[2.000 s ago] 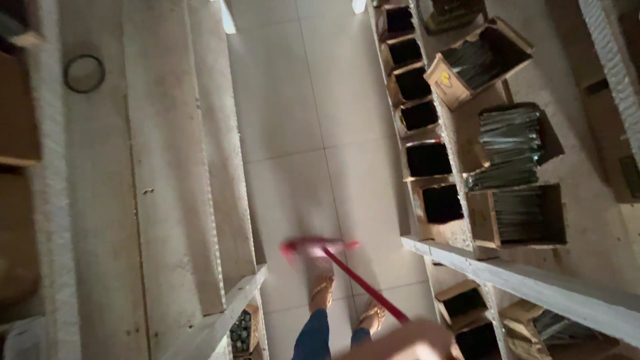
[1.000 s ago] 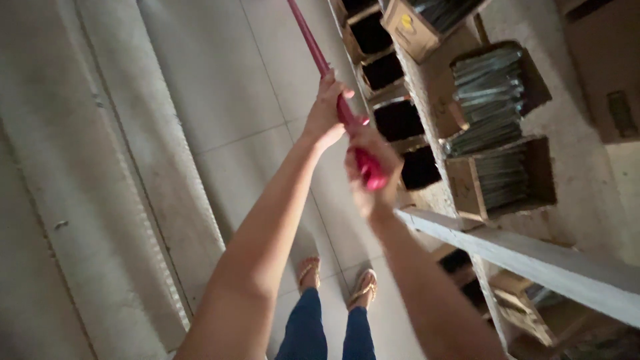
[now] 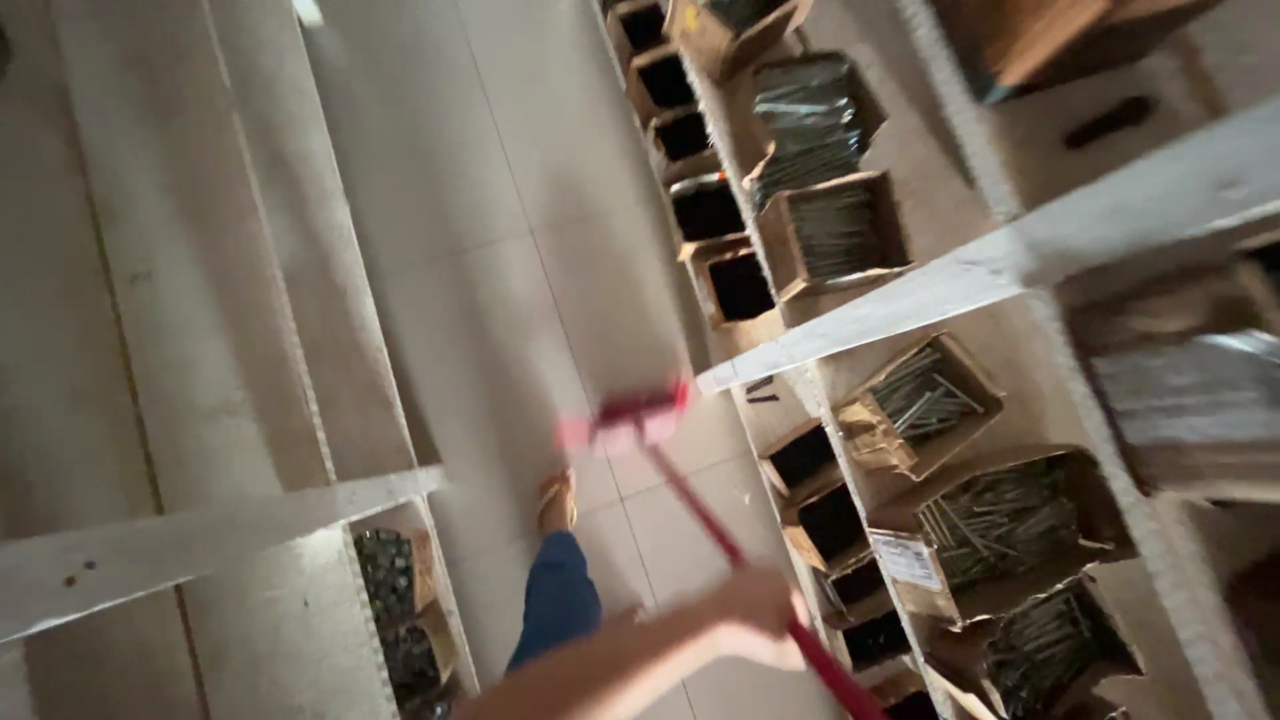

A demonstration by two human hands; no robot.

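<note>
My left hand (image 3: 760, 612) is closed around the red handle of a broom (image 3: 695, 500), its forearm reaching in from the bottom edge. The broom's red and pink head (image 3: 625, 415), blurred, is low over or on the tiled floor (image 3: 560, 280), ahead of my sandalled foot (image 3: 557, 500). Below my left hand the handle runs out of the frame at the bottom. My right hand is out of view.
Shelving lines both sides of the narrow aisle. On the right, cardboard boxes (image 3: 850, 235) hold long metal fasteners, beside a row of dark-filled boxes (image 3: 740, 285). A pale shelf post (image 3: 860, 315) juts toward the aisle. Boxes of metal parts (image 3: 385, 575) sit at lower left.
One second ago both hands gripped the handle, raised, with the broom head out of view. Now the head is back in view low in the aisle, and my right hand has left the view.
</note>
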